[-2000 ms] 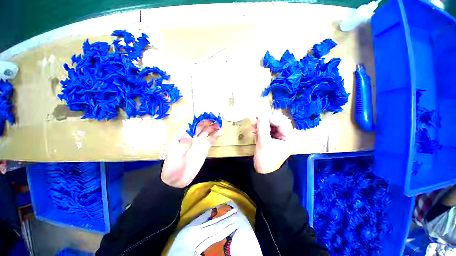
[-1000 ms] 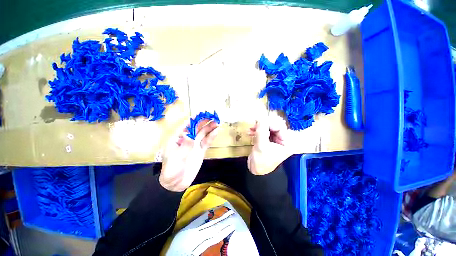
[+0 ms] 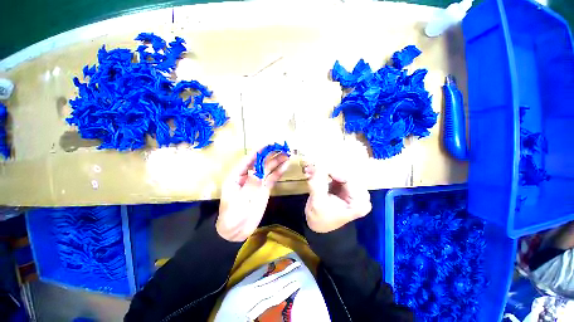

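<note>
My left hand [image 3: 247, 192] holds a curved, spiked blue hair piece [image 3: 260, 161] by the fingertips, over the front of the cardboard. My right hand [image 3: 337, 198] is just to its right, thumb and forefinger pinched close together near the piece; glare hides whether a thin stick is between them. A tangled heap of blue curved pieces [image 3: 129, 100] lies on the left of the cardboard [image 3: 214, 47]. A smaller heap of chunkier blue pieces [image 3: 384, 104] lies on the right.
A blue utility knife or similar tool [image 3: 453, 119] lies right of the smaller heap. A white bottle [image 3: 447, 19] is at the rear right. A blue bin [image 3: 484, 94] stands at right. Lower bins hold blue parts, left [image 3: 88, 248] and right [image 3: 437, 258]. Part of a person shows at the far right.
My left hand has moved slightly right with the curved piece, which is now turned more upright. My right hand has moved a little left and down, closer to the piece.
</note>
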